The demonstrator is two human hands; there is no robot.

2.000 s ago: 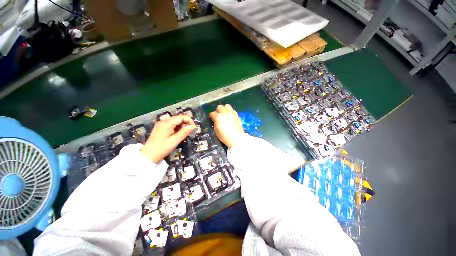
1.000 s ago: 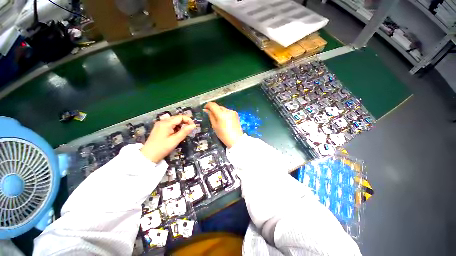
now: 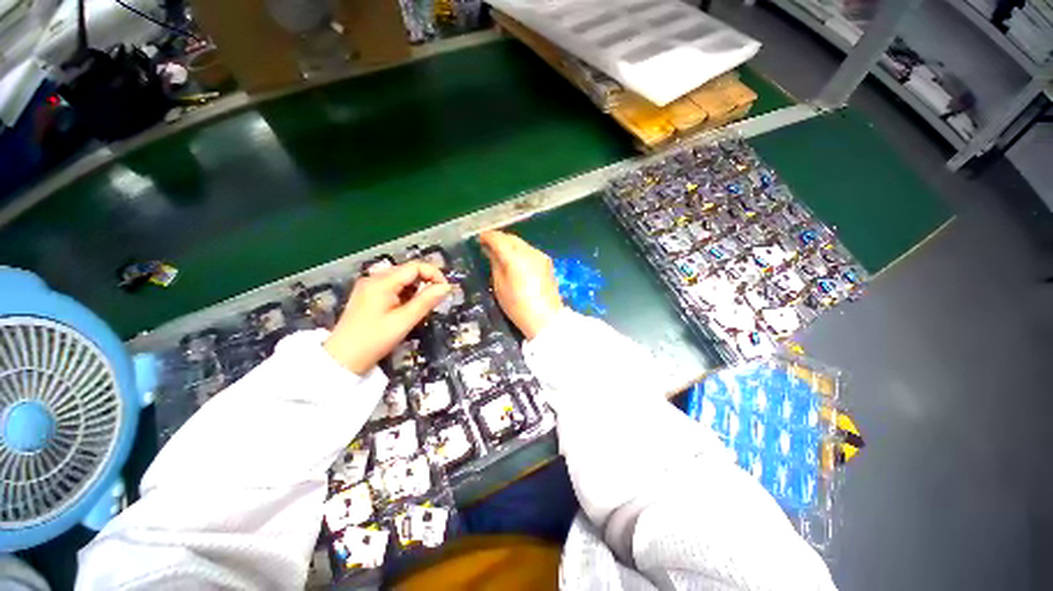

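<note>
A clear and dark blister tray [image 3: 471, 398] lies in front of me, with black square parts with white centres in its pockets. My left hand [image 3: 387, 312] is over the upper middle of the tray, thumb and index fingertips close together; whether a small part is between them cannot be told. My right hand [image 3: 523, 283] is at the tray's upper right corner, fingers bent and pointing up; what it holds, if anything, cannot be told. A heap of small bright-blue pieces [image 3: 580, 285] lies just right of my right hand.
A densely filled second tray [image 3: 733, 248] is at right, a blue-filled tray [image 3: 768, 433] below it. A white tray [image 3: 647, 46] tops a yellow-brown stack [image 3: 687, 113]. A blue fan [image 3: 58, 404] stands at left. A loose module [image 3: 148, 275] lies on the green belt [image 3: 346, 150].
The loose module on the belt has moved left. My right hand's fingers have shifted slightly up and left, then a little back right. My left hand has stayed in place.
</note>
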